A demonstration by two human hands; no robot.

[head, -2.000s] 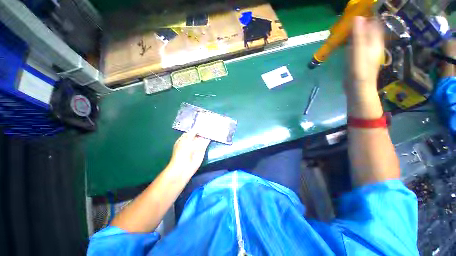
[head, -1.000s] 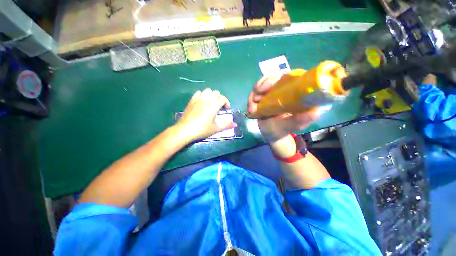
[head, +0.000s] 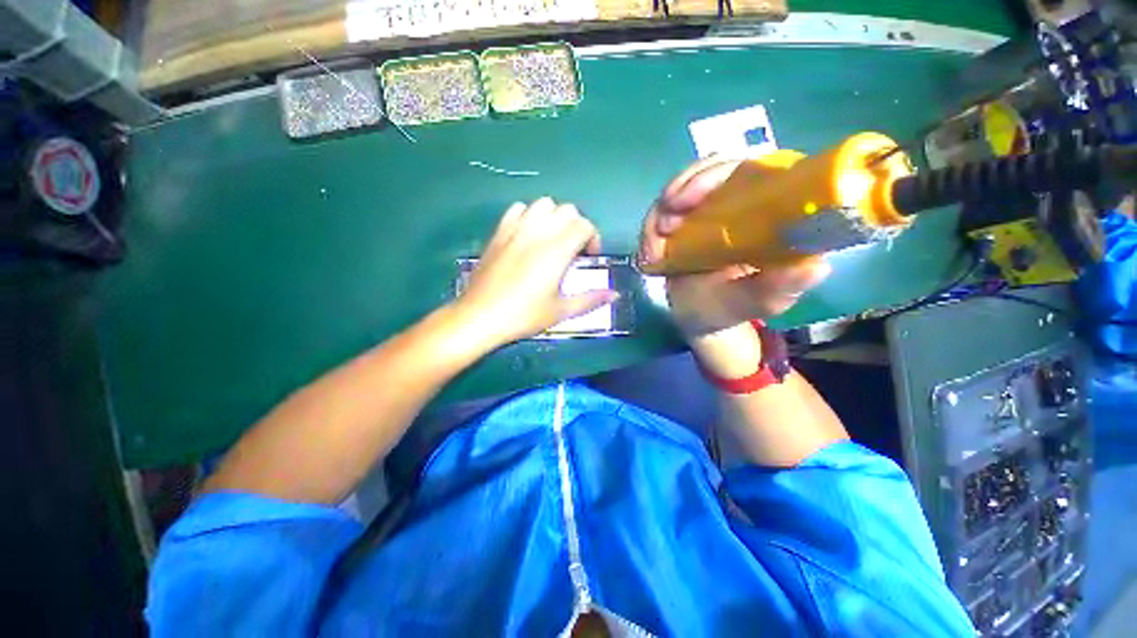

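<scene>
The phone assembly (head: 584,317) lies flat on the green mat, its pale middle partly showing. My left hand (head: 530,268) rests over it, fingers on its far edge and thumb across its face, pressing or holding it against the mat. My right hand (head: 729,280) is wrapped round the yellow-orange electric screwdriver (head: 779,212), which is tilted low at the right end of the phone; its black coiled cord runs off to the right. The screwdriver's tip is not clearly seen, so contact with the phone cannot be told. A red watch is on my right wrist.
Three screw trays (head: 433,90) stand in a row below the wooden shelf board (head: 262,40). A white card (head: 733,132) lies behind the screwdriver. A thin pale strand (head: 504,170) lies on the mat. A fan is at left, a parts tray (head: 954,411) lower right, and another person's blue sleeve far right.
Since two seconds ago, my right hand has brought the screwdriver down to the phone, and the phone has gone from my left hand's hold to flat under it. Over the last second the hands barely changed.
</scene>
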